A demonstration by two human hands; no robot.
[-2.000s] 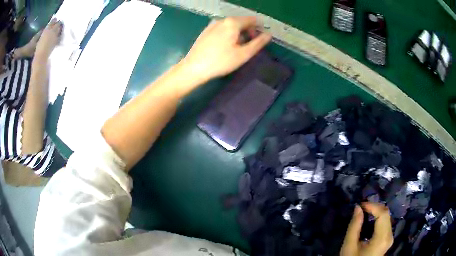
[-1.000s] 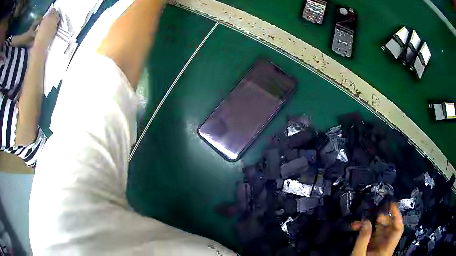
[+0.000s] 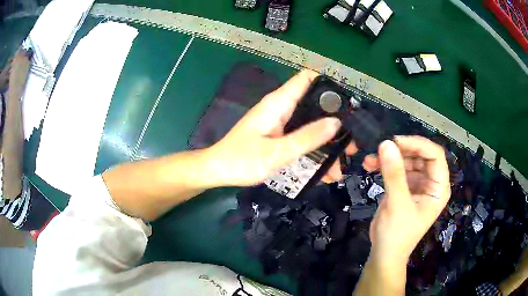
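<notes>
My left hand [image 3: 260,141] holds a black keypad phone [image 3: 295,177] tilted above the table. Its pale key block is at the lower end and a round silver-grey disc [image 3: 330,101] at the upper end. My right hand [image 3: 411,191] is just right of the phone and pinches a small black plastic piece [image 3: 367,128] near the phone's upper end. Whether piece and phone touch is unclear. A large loose heap of black plastic pieces [image 3: 312,222] lies below and around my right hand.
A large smartphone [image 3: 217,118] lies behind my left hand. White sheets [image 3: 87,110] lie at left beside another person's arm [image 3: 14,104]. Beyond the pale rail [image 3: 231,37], phones [image 3: 469,92] lie on the green belt, with a red tray [image 3: 512,20] at top right. A forearm shows at bottom right.
My left hand has come back from beyond the top edge with a keypad phone. My right hand has risen from the heap to the phone with a black piece. The view has shifted right.
</notes>
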